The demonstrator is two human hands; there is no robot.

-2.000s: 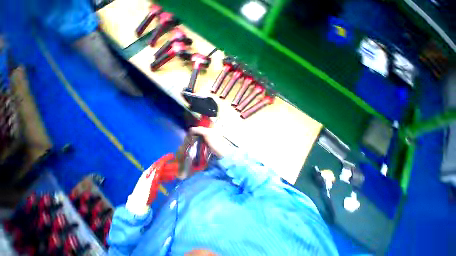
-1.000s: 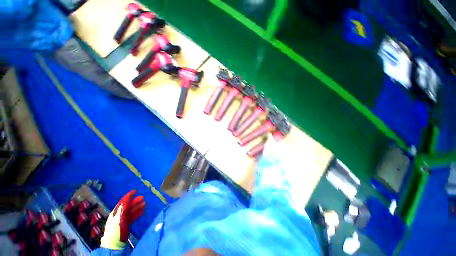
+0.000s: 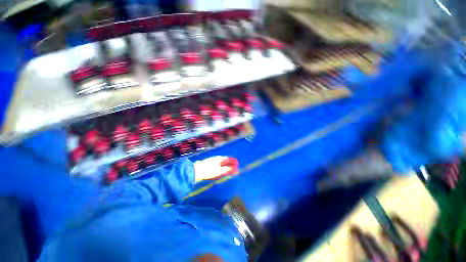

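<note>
My left hand (image 3: pixel 215 168), in a pale glove with red at the fingers, is over the blue floor just right of the rack's lower shelves. It is small and blurred; no tool shows in it, and its finger opening is unclear. My right hand is out of the picture. Red-and-black tool units (image 3: pixel 192 58) stand in a row on the rack's pale upper shelf (image 3: pixel 46 105). Smaller red-and-black units (image 3: pixel 167 123) fill tight rows on the lower shelves. Everything is motion-blurred.
The bench (image 3: pixel 337 240) is at the lower right with blurred tools (image 3: pixel 409 240) on it. A person in blue (image 3: pixel 429 117) is at the right. An open brown carton (image 3: pixel 236 207) is on the floor near my body. More brown shelves (image 3: pixel 311 92) stand behind.
The view has swung left from the bench to the rack. The bench has shifted to the lower right. My right hand, earlier at the bench tools, has left the picture.
</note>
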